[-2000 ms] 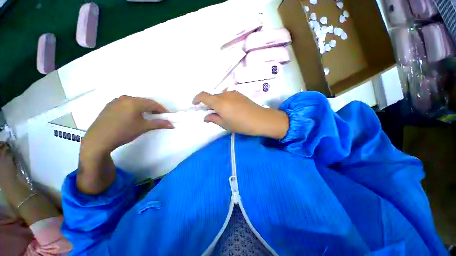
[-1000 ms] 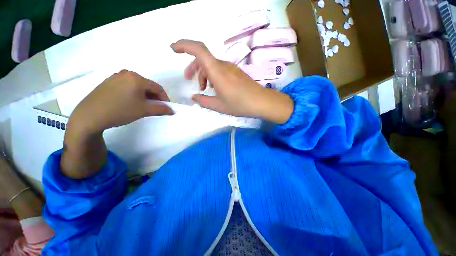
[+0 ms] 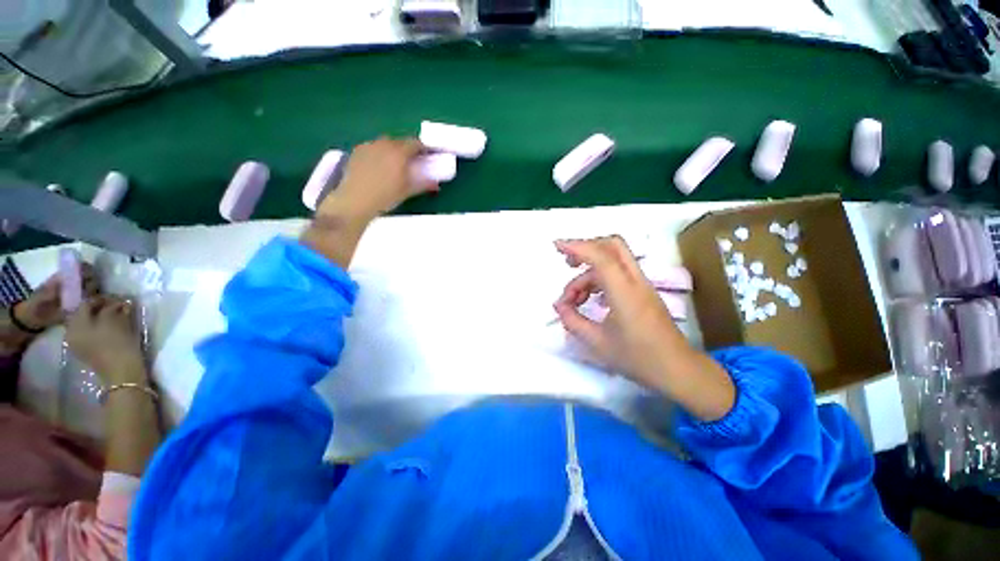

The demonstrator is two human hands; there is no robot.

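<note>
My left hand is over the green belt, its fingers on a pale pink device. Another pink device lies on the belt just beyond it, touching or very close. My right hand is above the white table, palm down, index finger extended and the other fingers curled near the thumb. A tiny pale tip shows at these fingertips; whether they hold something is unclear. Pink devices lie on the table, partly hidden behind my right hand.
The green belt crosses ahead with several spaced pink devices. An open cardboard box with scattered white pieces is at right, beside clear trays of pink devices. At left, a person's hands hold a pink device.
The view has shifted up to show more of the belt. My left hand has moved from the table to the belt and holds a device. My right hand has moved away from the left hand.
</note>
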